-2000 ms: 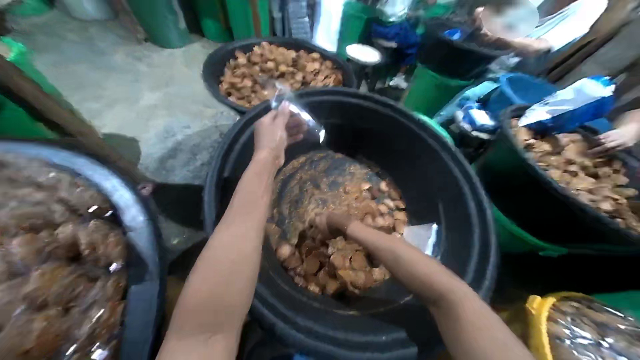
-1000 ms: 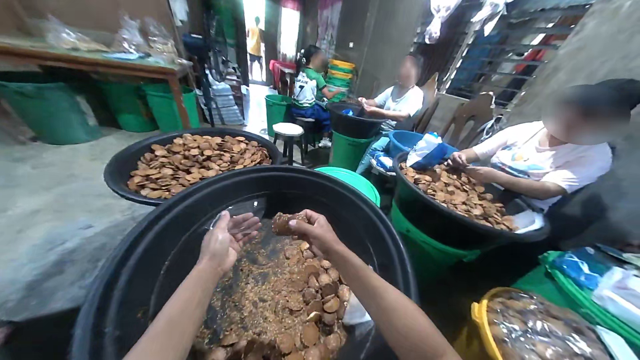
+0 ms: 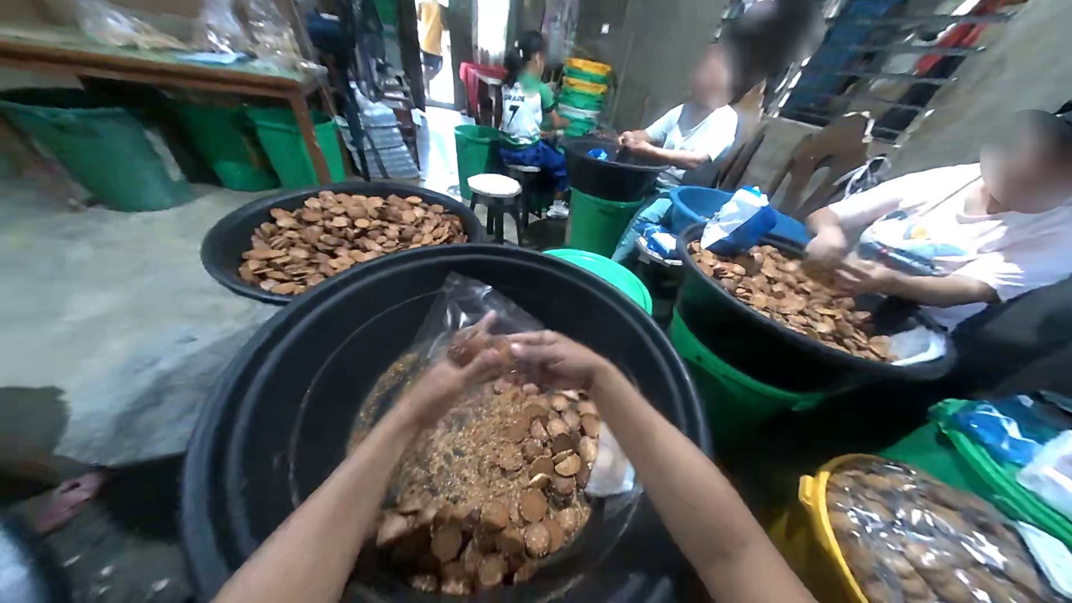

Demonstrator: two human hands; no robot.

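Both my hands are over a large black plastic tub (image 3: 251, 394). Round brown biscuits (image 3: 536, 502) and crumbs lie in its bottom. My left hand (image 3: 461, 368) holds a clear plastic bag (image 3: 477, 306), which spreads out behind the fingers. Fingers of my right hand (image 3: 557, 360) meet the left at the bag, around what looks like some brown biscuits; the contact is partly hidden and blurred. A whitish piece of plastic (image 3: 610, 465) rests against the tub's inner right side, below my right wrist.
Behind stands a wide black basin of biscuits (image 3: 352, 239). At right, a person (image 3: 946, 226) works over another black tub (image 3: 821, 368). A yellow-rimmed bucket (image 3: 825, 519) holds bagged biscuits near the lower right. Farther back are two seated people, a stool (image 3: 494, 188) and green buckets.
One second ago my hands were apart, the left palm open and the right holding biscuits; now they are together at the clear bag. The view has tilted up since two seconds ago.
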